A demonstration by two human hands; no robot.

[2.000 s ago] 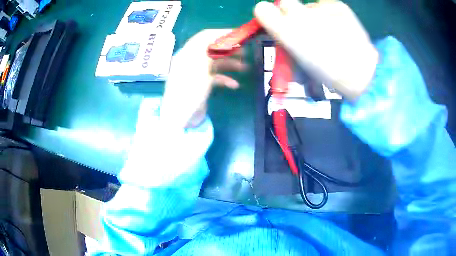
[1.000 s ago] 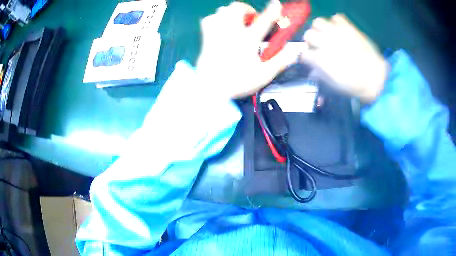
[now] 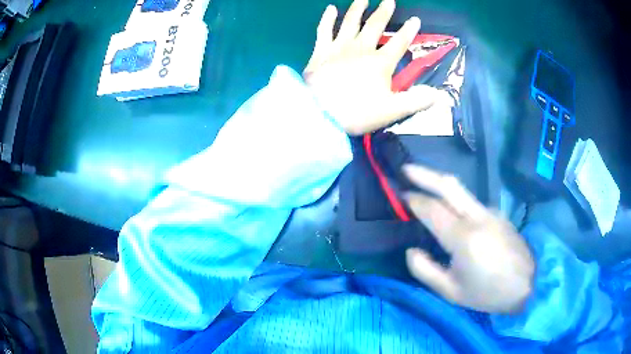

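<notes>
A dark foam tray lies in front of me. Red battery clamps lie at its far end, partly under my left hand, whose fingers are spread and press on them. A red lead runs down the tray beside black cable. My right hand is blurred over the tray's near right part, fingers apart; whether it touches the cable is unclear. A white paper or label shows beneath the clamps.
White BT200 manuals are stacked at the upper left. Dark foam trays stand at the left edge. A blue and black tester and a small white leaflet stack lie at the right. A brown carton shows at lower left.
The red clamps have gone from being held up to lying at the tray's far end. My left hand has flattened over them. My right hand has moved down towards the near cable; the tester and leaflets now show.
</notes>
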